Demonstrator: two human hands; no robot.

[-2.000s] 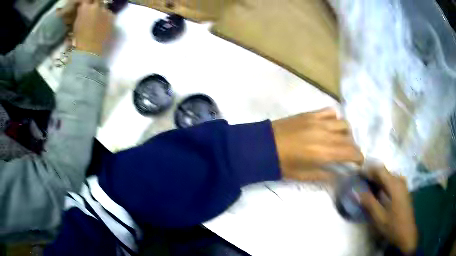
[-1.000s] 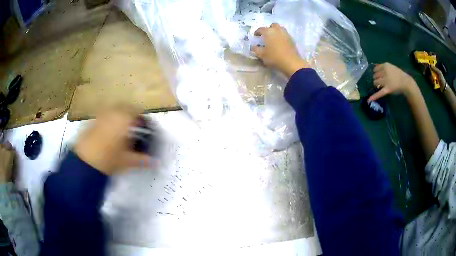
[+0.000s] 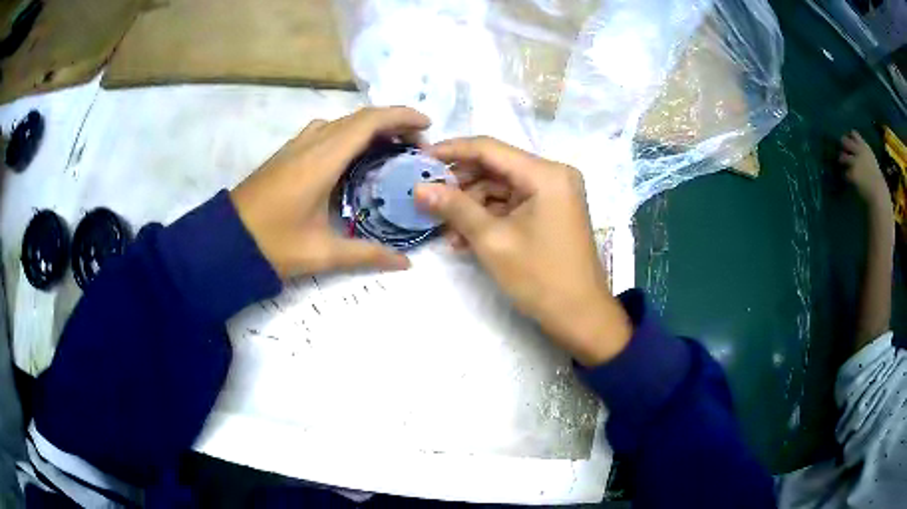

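Note:
A round black housing is held above the white work sheet, near the middle of the view. My left hand grips it around its left side, thumb below and fingers above. Thin wires, one of them red, show at its lower left inside. A pale disc with small dark holes lies over the housing's opening, slightly to its right. My right hand pinches the disc's right edge, with the thumb on its face. Whether the disc is seated cannot be told.
Several black housings lie on the sheet at left. A crumpled clear bag lies beyond on brown boards. At right is the green bench, with another person's hand and a yellow tool.
My right hand has come out of the bag and now holds a pale disc. My left hand has brought the housing rightward to meet it. The view has shifted.

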